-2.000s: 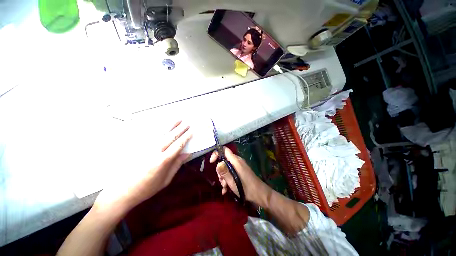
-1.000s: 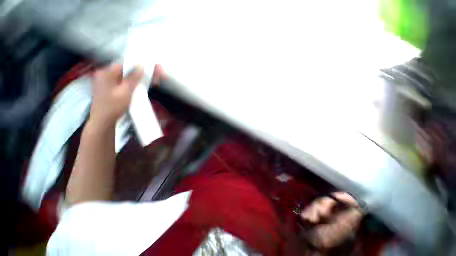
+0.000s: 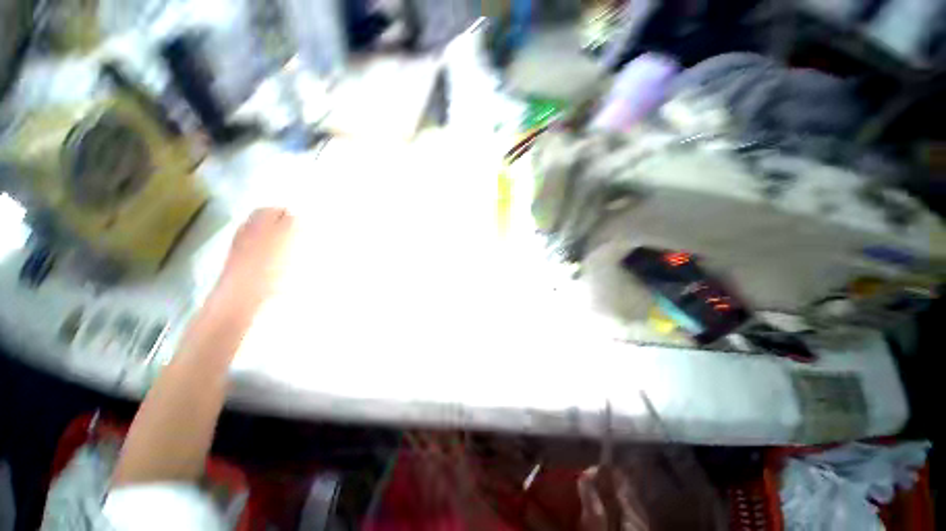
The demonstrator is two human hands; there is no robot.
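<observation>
The view is blurred and the white tabletop (image 3: 446, 384) glares strongly. My left hand (image 3: 268, 233) is stretched forward over the left part of the tabletop; its fingers are lost in the glare, and I cannot tell whether it holds anything. My right hand (image 3: 633, 503) is a blurred shape below the table's front edge, partly cut off by the bottom of the picture. Thin dark blades of scissors (image 3: 651, 413) rise from it, spread apart. No white fabric piece can be made out on the tabletop.
A yellow-cream machine (image 3: 124, 187) stands at the left. At the right is the off-white sewing machine (image 3: 705, 213), with a dark phone (image 3: 690, 296) leaning on it. Red baskets with white pieces are below the table at the right (image 3: 770, 493) and left (image 3: 230, 479).
The view has swung up and left to the table's far side. My left hand, which held a white strip at the table edge, is now stretched over the tabletop. My right hand stays low.
</observation>
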